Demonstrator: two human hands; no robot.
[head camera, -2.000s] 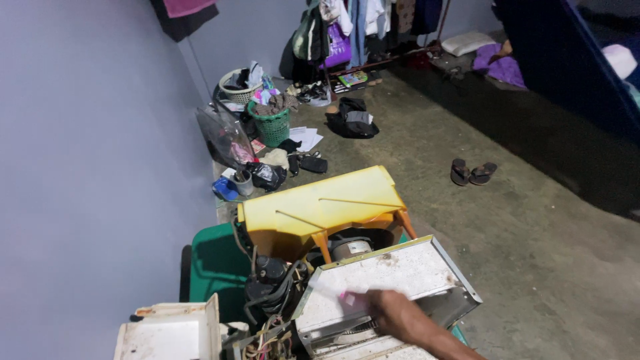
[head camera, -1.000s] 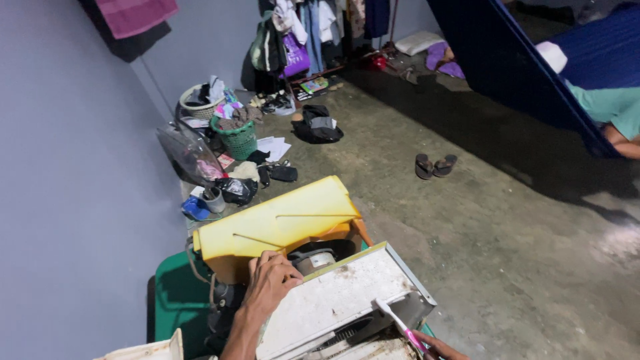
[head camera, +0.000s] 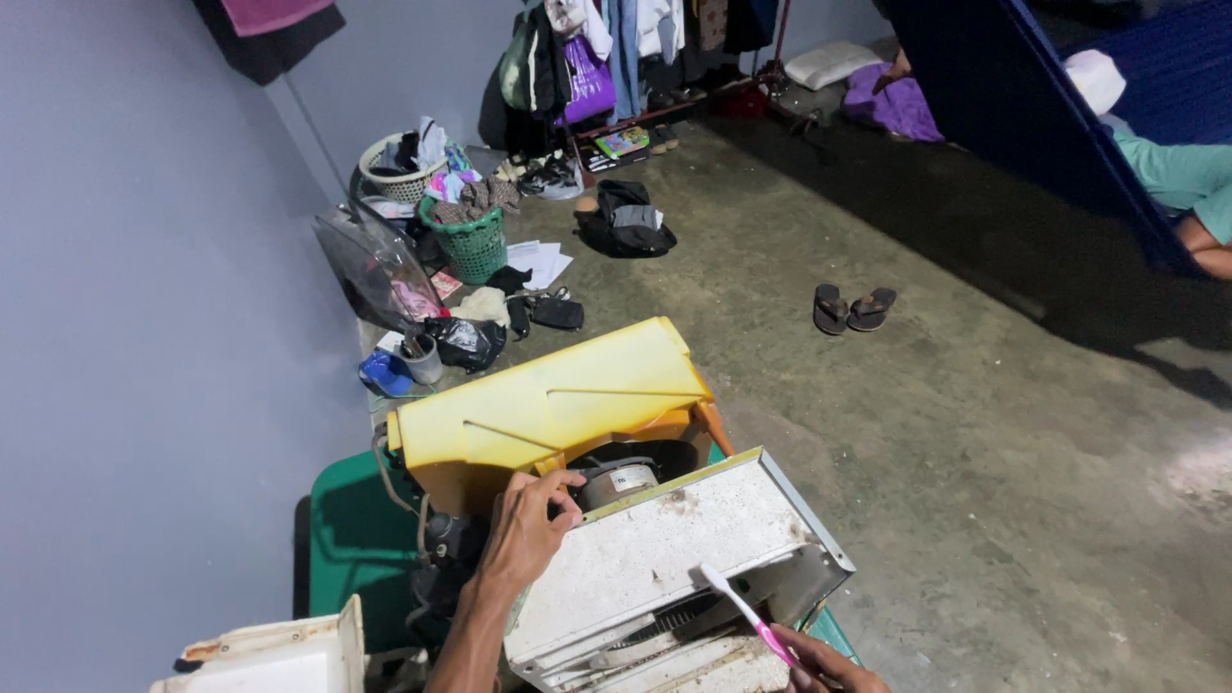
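My right hand (head camera: 823, 664), at the bottom edge, holds a pink and white toothbrush (head camera: 746, 614), its head over the slot of a dirty white metal housing (head camera: 664, 539). My left hand (head camera: 529, 525) rests at the housing's upper left edge, thumb and forefinger bent close together; whether they pinch anything is unclear. Just behind the fingers sits a round metal motor (head camera: 621, 481) with a label. A yellow plastic casing (head camera: 558, 390) stands behind it, with dark parts and hoses at its left. All of this lies on a green surface (head camera: 351, 539).
A rusty white panel (head camera: 279, 654) is at the lower left, beside the wall. On the floor are a green basket (head camera: 472, 245) of clothes, a black bag (head camera: 626, 221), a cup (head camera: 421, 358) and sandals (head camera: 852, 310). A person lies in a blue hammock (head camera: 1039, 125) at upper right.
Two seconds ago one hand lay over the white housing's top. Now my left hand is at its upper left edge and my right hand is lower, with the toothbrush near the slot. The view has shifted.
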